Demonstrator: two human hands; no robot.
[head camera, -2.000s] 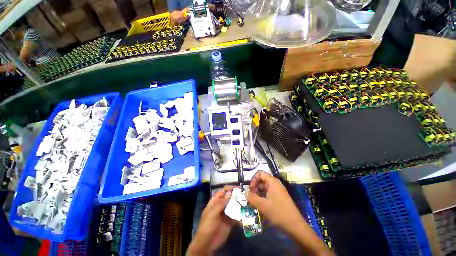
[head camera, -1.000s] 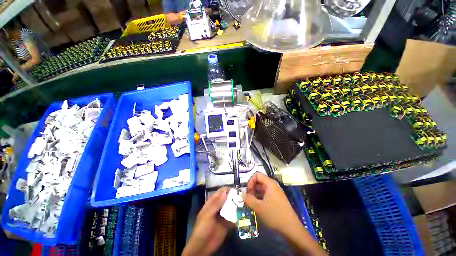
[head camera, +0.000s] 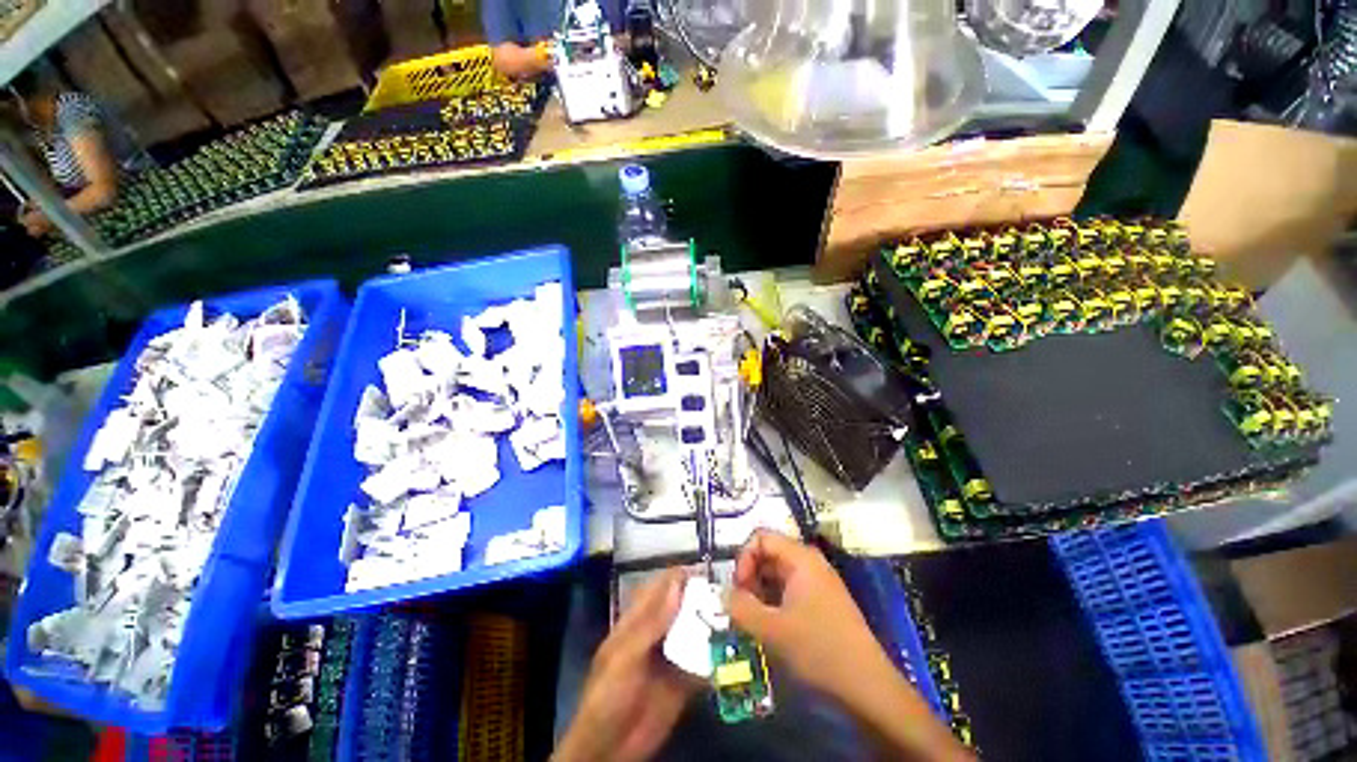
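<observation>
My left hand (head camera: 637, 655) holds a white plastic housing (head camera: 691, 628) under the tip of the soldering iron (head camera: 704, 514). A green circuit board (head camera: 740, 680) with a yellow transformer hangs beside and below the housing. My right hand (head camera: 784, 596) is at the right of the housing, fingertips pinched together near the iron tip; what they grip is too small to tell. The white soldering machine (head camera: 670, 380) stands just beyond my hands, with a solder wire spool (head camera: 659, 276) on top.
Two blue bins (head camera: 563, 417) (head camera: 191, 655) of white housings stand at left. A black fan (head camera: 833, 390) is right of the machine. Black foam sheets (head camera: 1101, 410) with rows of boards are stacked at right. A blue crate (head camera: 1153, 648) is low right. A clear hood (head camera: 856, 75) hangs above; people sit opposite.
The housing and board have shifted and turned slightly in my hands, which stay at the iron tip. The view has moved a little. The person's arm at the far left has shifted.
</observation>
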